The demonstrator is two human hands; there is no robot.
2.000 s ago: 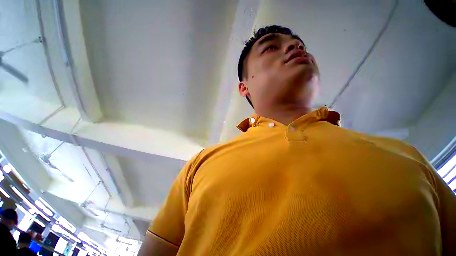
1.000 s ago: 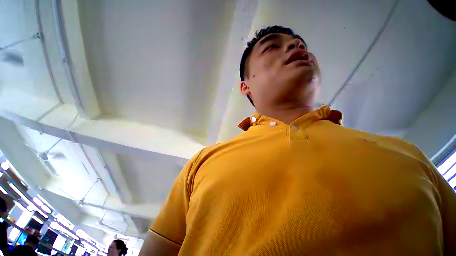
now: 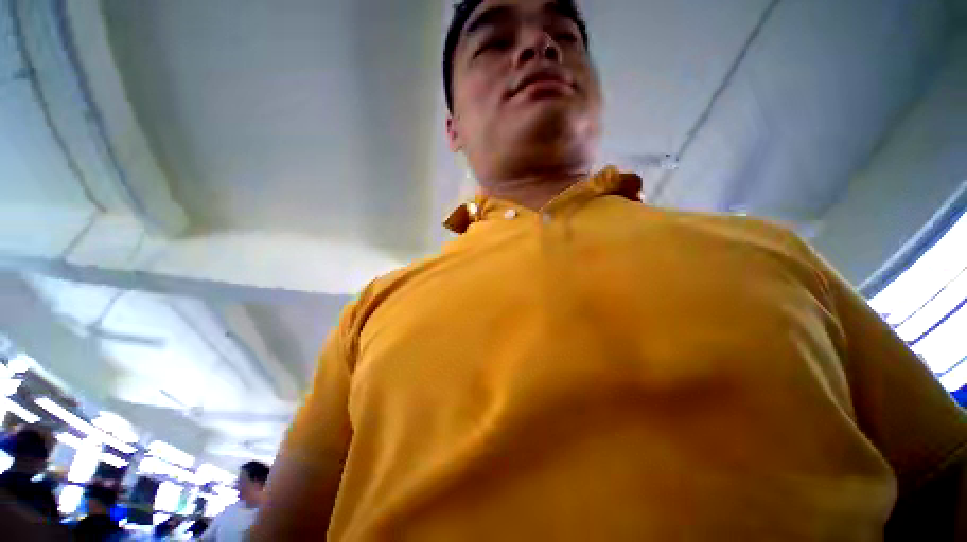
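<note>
A person in a yellow polo shirt (image 3: 604, 371) stands close over the camera and fills the middle and right of the view, seen from below. The upper arms run down out of the picture at the lower left and lower right. Neither my left hand nor my right hand is in the picture. No held object or work piece shows. What the camera rests on or is held by is hidden.
A pale ceiling with beams (image 3: 286, 127) fills the top. Several people (image 3: 235, 508) and strip lights (image 3: 164, 468) show small at the lower left. A bright window with slats (image 3: 928, 291) is at the right edge.
The yellow shirt and the head have shifted left and up in the view. More of the bright window shows at right. The dark shape at the top right corner is gone.
</note>
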